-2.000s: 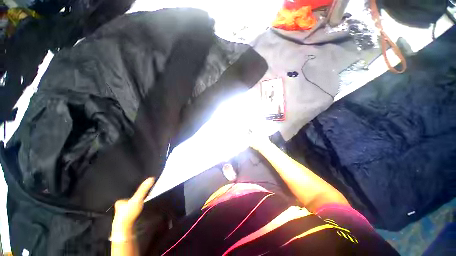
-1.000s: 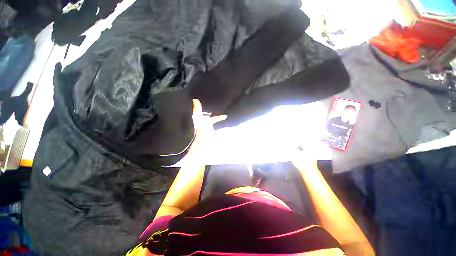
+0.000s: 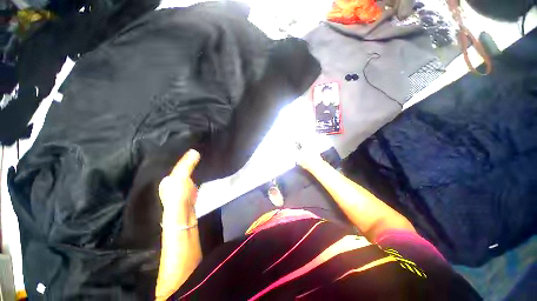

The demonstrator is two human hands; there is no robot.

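Observation:
A large black garment [image 3: 159, 76] covers the left of the table, with wrinkled, slightly shiny cloth and a matte part along its near right edge. My left hand [image 3: 179, 185] is at this near edge, thumb on top, other fingers mostly hidden; it appears to pinch the cloth. My right hand [image 3: 303, 156] is over the white tabletop, right of the garment and apart from it. Glare washes out its fingers, with a small dark spot at the fingertips. Whether it holds a needle or thread cannot be told.
A grey cloth [image 3: 377, 44] bears a red-bordered card or phone [image 3: 327, 109], a dark button-like spot [image 3: 351, 77] and a loose dark cord. Navy garments [image 3: 447, 159] lie at right. An orange-red bundle [image 3: 353, 10] and brown strap [image 3: 471, 53] are at the far edge.
The black cloth now covers the open, shiny folds seen earlier. My left hand has moved back toward my body from one second ago. The camera view has shifted.

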